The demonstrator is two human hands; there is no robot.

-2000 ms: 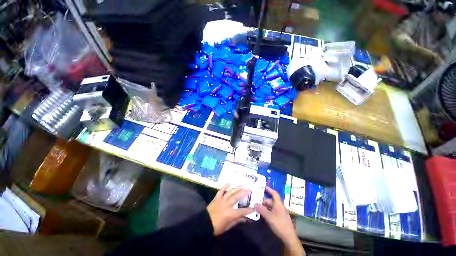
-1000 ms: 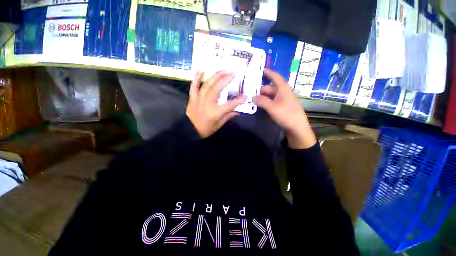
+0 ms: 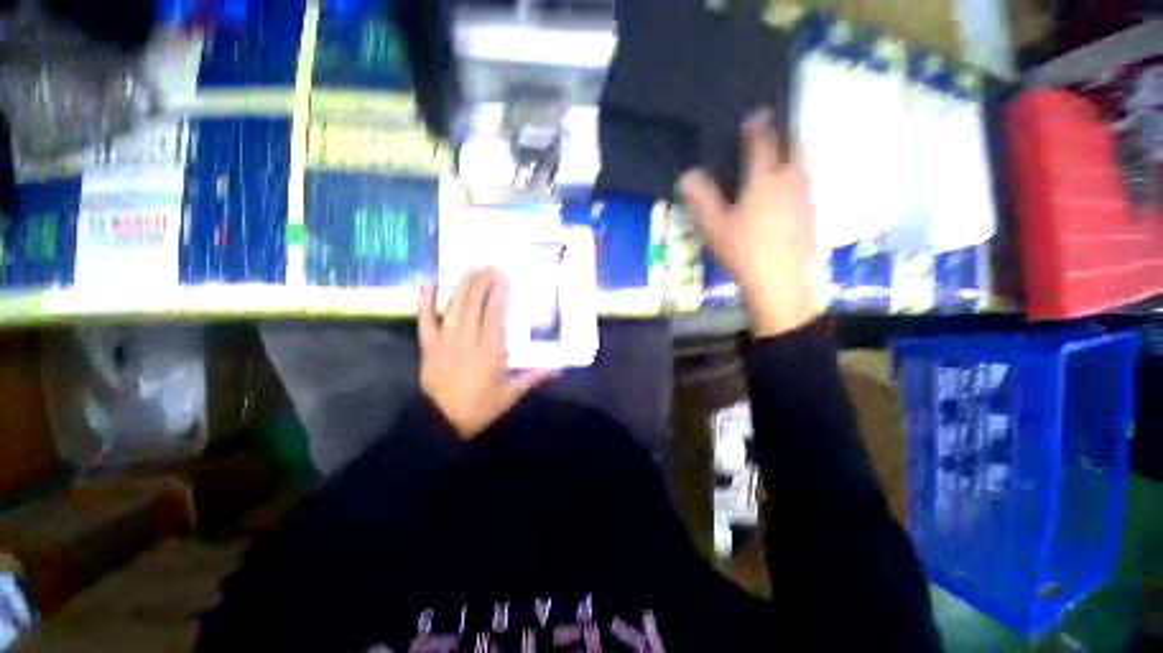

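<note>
The white plastic housing (image 3: 573, 300) lies at the bench's front edge, with a dark recess on its face. My left hand (image 3: 471, 344) holds it from its left side, fingers over its edge. My right hand (image 3: 761, 230) is away from the housing, raised with fingers apart over the front of the black foam sheets (image 3: 695, 96). The hand is blurred, and no thing shows in it. The grey-white screw feeder (image 3: 526, 115) stands behind the housing, blurred.
White flat parts (image 3: 893, 153) lie right of the black sheets. A red bin (image 3: 1078, 211) is at the bench's right end. A blue basket (image 3: 1001, 472) stands on the floor at the right. Printed BOSCH sheets (image 3: 128, 236) cover the bench at the left. A dark hanging object is left of the feeder.
My right hand has left the housing and moved forward and right to the black sheets. My left hand stays on the housing. The view has tilted down since the first frame.
</note>
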